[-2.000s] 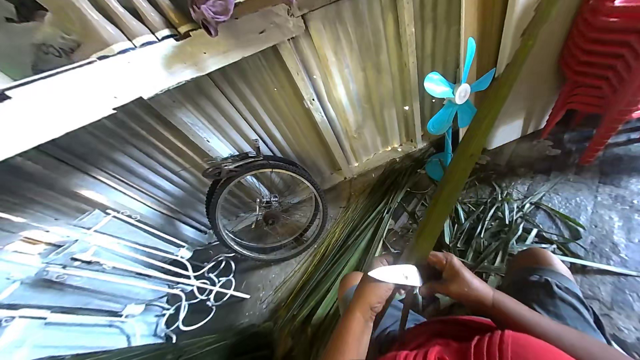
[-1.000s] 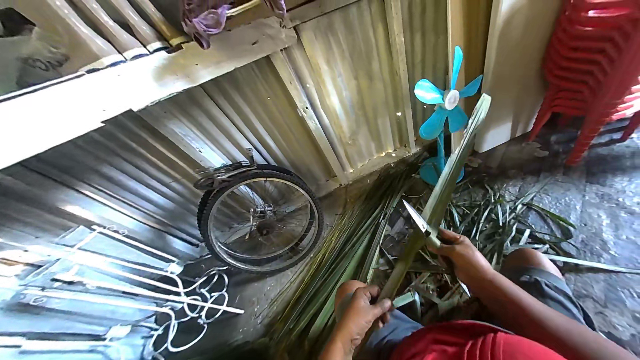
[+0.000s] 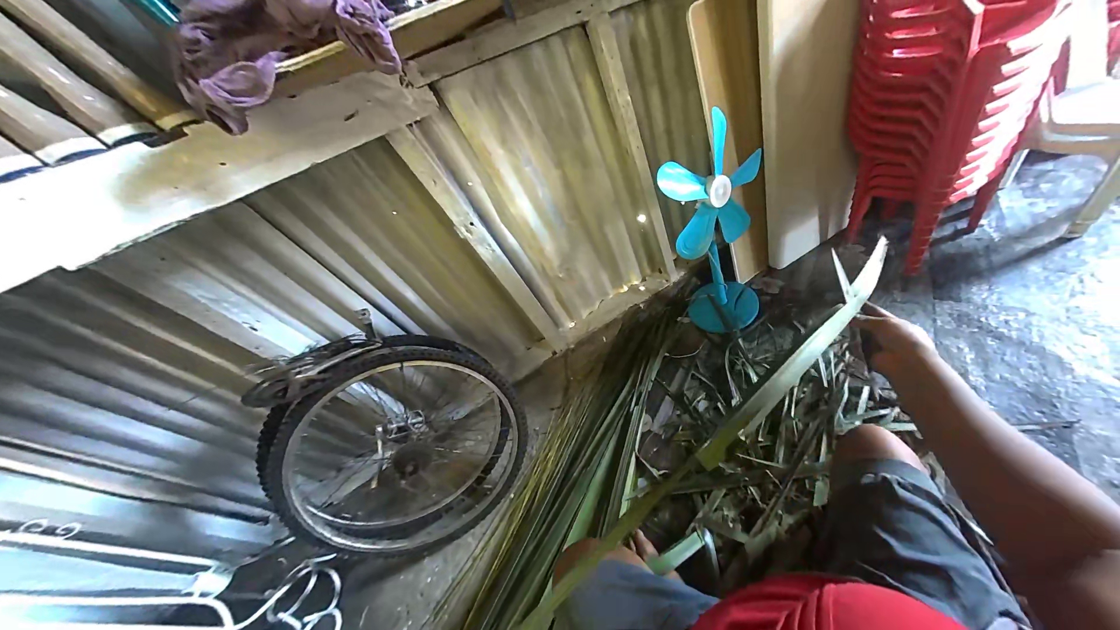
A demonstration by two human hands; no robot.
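A long green palm leaf strip [image 3: 787, 372] runs diagonally from the bottom edge up to a pale, pointed tip at the right. My right hand [image 3: 897, 343] is near that tip, closed around a knife that is mostly hidden behind the strip. The knife's blade [image 3: 842, 276] points up beside the tip. My left hand is not in view; the strip's lower end leaves the frame at the bottom. Long palm leaves [image 3: 595, 420] lie in a bundle on the floor left of my legs. Cut leaf scraps [image 3: 779, 464] are heaped between my knees and beyond.
A turquoise fan [image 3: 719, 191] stands on the floor ahead, by the corrugated metal wall [image 3: 534, 192]. Bicycle wheels [image 3: 398, 446] lean at the left, near a white metal rack [image 3: 114, 569]. Stacked red plastic chairs [image 3: 941, 122] and a pale board [image 3: 809, 131] stand at the right.
My right hand with the knife has moved outward along the strip to near its tip. My left hand, on the strip's lower part a second ago, has left the view.
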